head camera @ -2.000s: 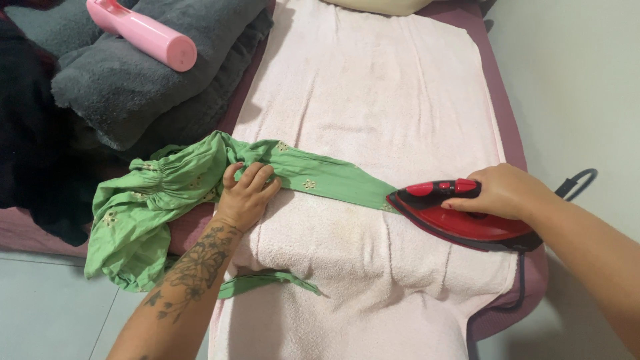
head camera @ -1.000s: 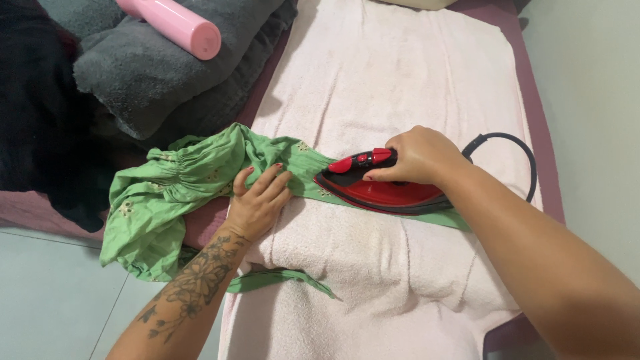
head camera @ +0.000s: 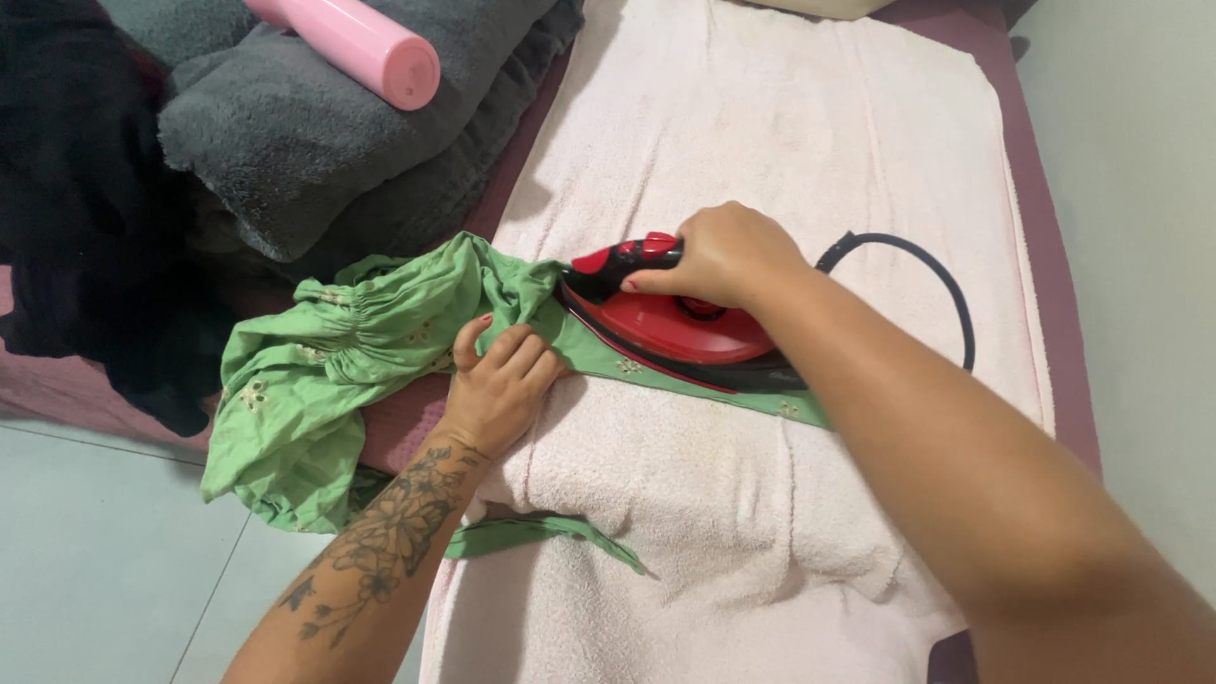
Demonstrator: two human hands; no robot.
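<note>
My right hand [head camera: 727,252] grips the black and red handle of a red clothes iron [head camera: 684,328], its tip pointing left. Beneath the iron runs a flat strip of a green garment [head camera: 408,318] with flower eyelets; the gathered part lies bunched at the left, over the edge of a white towel [head camera: 788,142]. My left hand [head camera: 508,380] presses on the green fabric just left of the iron's tip; whether its fingers pinch the cloth I cannot tell. A thin green fabric tie [head camera: 551,530] lies on the towel nearer to me.
Gray plush blankets [head camera: 285,142] are heaped at the upper left, with a pink bottle [head camera: 366,52] on top. Dark clothing [head camera: 85,190] hangs beside them. The iron's black cord [head camera: 936,266] loops at the right. Tiled floor [head camera: 104,541] shows at the lower left.
The iron in my right hand has moved left along the green strip, from near the towel's right edge up to the gathered fabric beside my left hand. The cord's loop now lies over the towel.
</note>
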